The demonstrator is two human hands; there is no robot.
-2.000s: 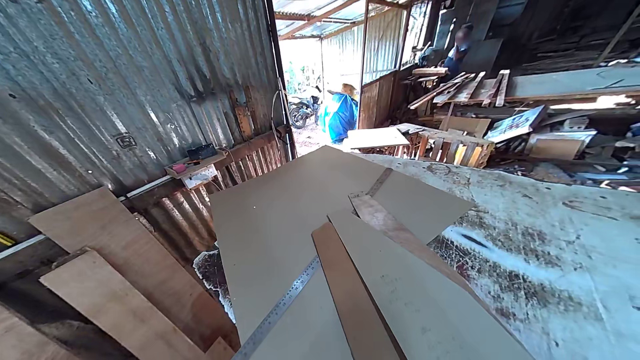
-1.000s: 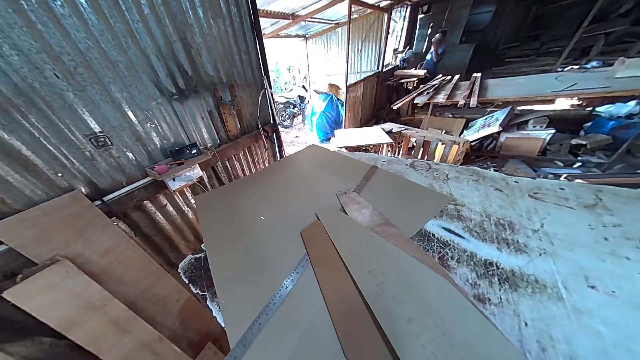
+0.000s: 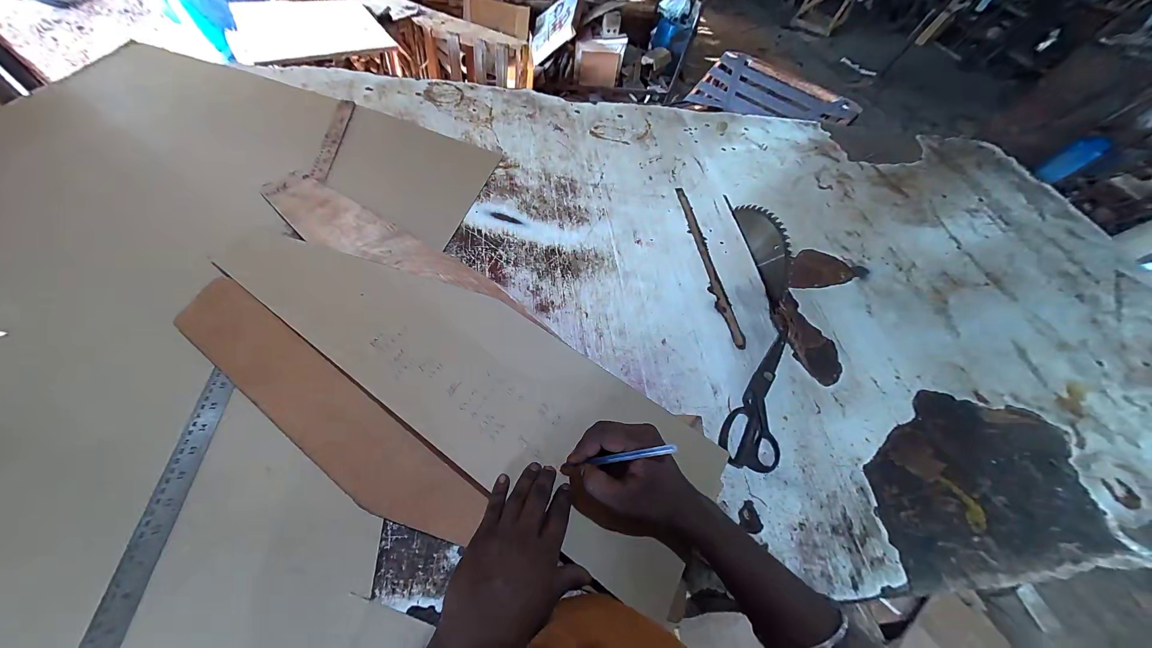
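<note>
My right hand [image 3: 630,481] holds a blue pen [image 3: 630,455], its tip down on a long grey-brown cardboard piece [image 3: 468,360] that bears handwritten marks. Flat on the near edge of that piece lies my left hand [image 3: 517,562], fingers spread and holding nothing. A reddish-brown curved template [image 3: 333,414] rests along the cardboard's left side, partly under it. Another pale wooden strip [image 3: 360,225] runs along its far side. A metal ruler [image 3: 162,513] lies under the template's left edge, on a large cardboard sheet [image 3: 99,225].
On the worn white tabletop [image 3: 612,297] to the right are black-handled scissors [image 3: 756,423], a circular saw blade [image 3: 763,243] and a thin stick [image 3: 711,270]. A dark patch [image 3: 990,486] lies at the near right. Beyond the table stand a plastic chair [image 3: 769,88] and wood scraps.
The view has swung down and right. Both hands, the pen, the scissors and the saw blade now show; neither earlier frame shows them.
</note>
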